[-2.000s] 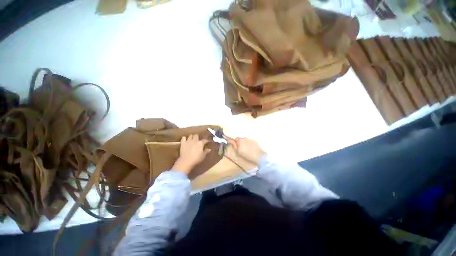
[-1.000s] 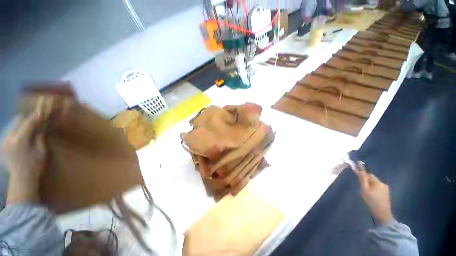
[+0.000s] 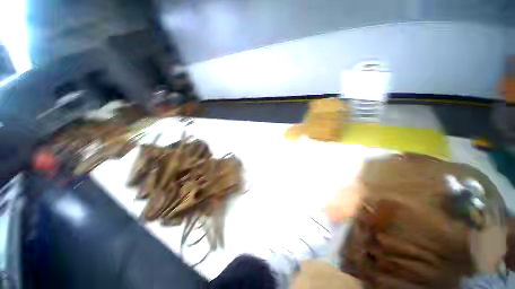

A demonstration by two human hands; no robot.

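Observation:
The picture is strongly blurred. A stack of brown bag bodies (image 3: 415, 226) fills the right side of the view. My left hand (image 3: 344, 203) is a pale blur at the stack's left edge; whether it grips a panel cannot be told. My right hand (image 3: 488, 248) is in front of the stack's right part, closed around the hammer (image 3: 466, 195), its shiny metal head pointing up. A pale tan work board (image 3: 324, 276) shows partly at the bottom edge.
A heap of strapped brown bags (image 3: 186, 180) lies on the white table (image 3: 276, 169) at left. Behind are a yellowish-brown bundle (image 3: 326, 119), a white basket (image 3: 367, 90) and a yellow sheet (image 3: 395, 141) near the wall. Blurred shapes stand far left.
The view has swung left. The bag my left hand held up one second ago is no longer raised there; my left hand is at the stack. My right hand with the hammer is now over the stack.

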